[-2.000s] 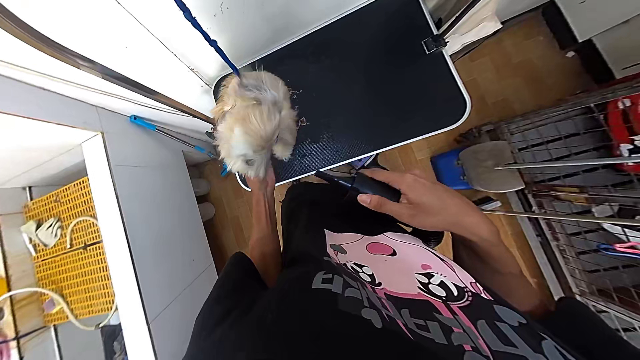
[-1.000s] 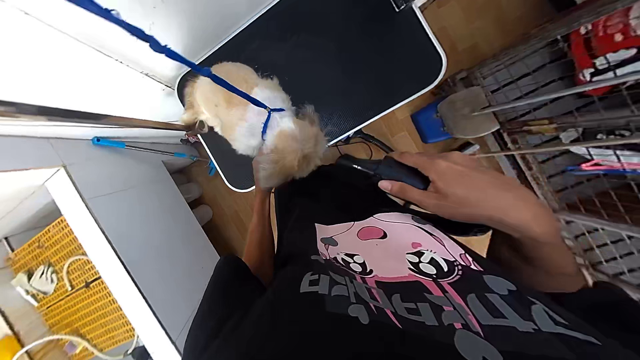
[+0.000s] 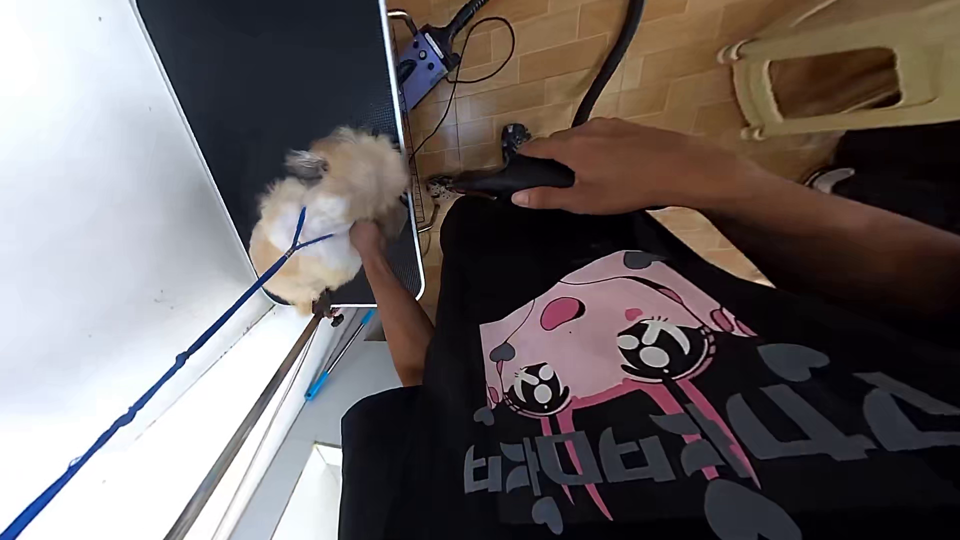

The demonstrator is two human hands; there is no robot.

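Note:
A small fluffy cream and white dog (image 3: 322,210) is at the near end of a black-topped grooming table (image 3: 277,67). A knotted blue rope leash (image 3: 180,360) runs to a loop around its body. My left hand (image 3: 367,238) touches the dog's chest or front, its fingertips partly hidden in the fur. My right hand (image 3: 600,166) grips a black dryer nozzle or handheld tool (image 3: 517,176), held over the floor to the right of the table and pointing left towards the dog.
A purple dryer unit (image 3: 424,67) with a cord and black hose (image 3: 611,64) stands beyond the table's right edge. A beige plastic stool (image 3: 840,82) is at the upper right. A metal pole (image 3: 247,427) and a blue-handled stick (image 3: 337,356) are at the lower left.
The view has swung and rotated strongly. The dog's head, lowered near my left hand a second ago, now faces along the table's right edge. My right hand still holds the black tool.

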